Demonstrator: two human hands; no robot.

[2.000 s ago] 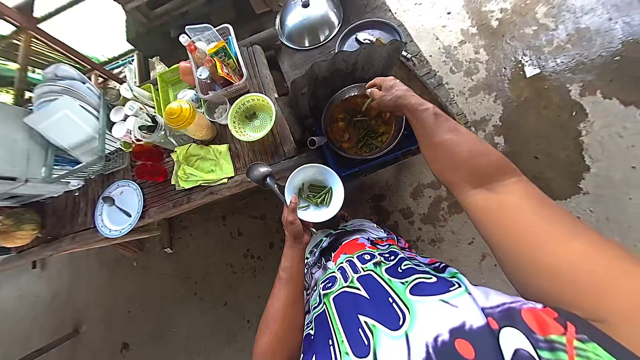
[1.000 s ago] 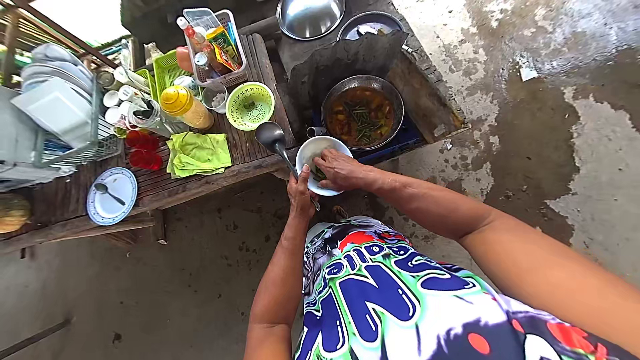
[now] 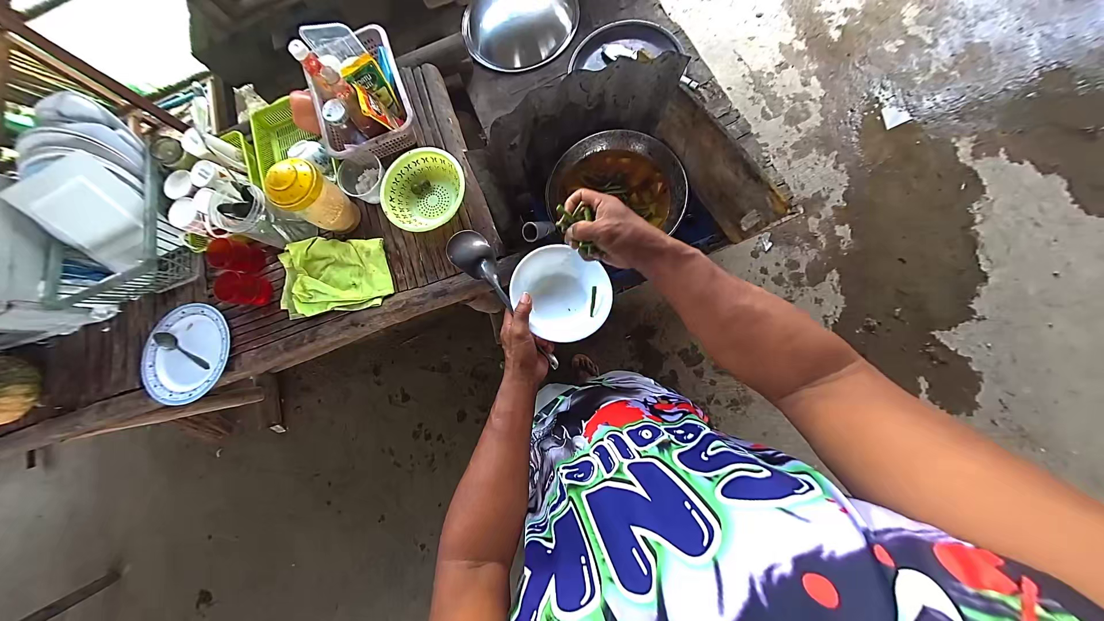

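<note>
My left hand (image 3: pixel 524 347) grips a white bowl (image 3: pixel 552 297) by its left rim, together with the handle of a metal ladle (image 3: pixel 473 254). One green bean piece (image 3: pixel 593 301) lies inside the bowl. A bunch of cut green beans (image 3: pixel 576 226) is in the fingers of my right hand (image 3: pixel 608 231), between the bowl and a dark wok (image 3: pixel 675 164). The wok holds reddish-brown broth (image 3: pixel 634 177) with green pieces in it, partly hidden by my right hand.
On the slatted wooden table (image 3: pixel 345 332) stand a green colander (image 3: pixel 423 190), a basket of condiments (image 3: pixel 401 142), a yellow-capped bottle (image 3: pixel 310 198), a green cloth (image 3: pixel 336 274), a plate with a spoon (image 3: pixel 185 379) and a dish rack (image 3: pixel 129 280). A metal lid (image 3: pixel 520 33) lies behind the stove.
My right hand has come out of the bowl with a bunch of green beans and moved to the near edge of the wok. Only one piece is seen in the bowl now.
</note>
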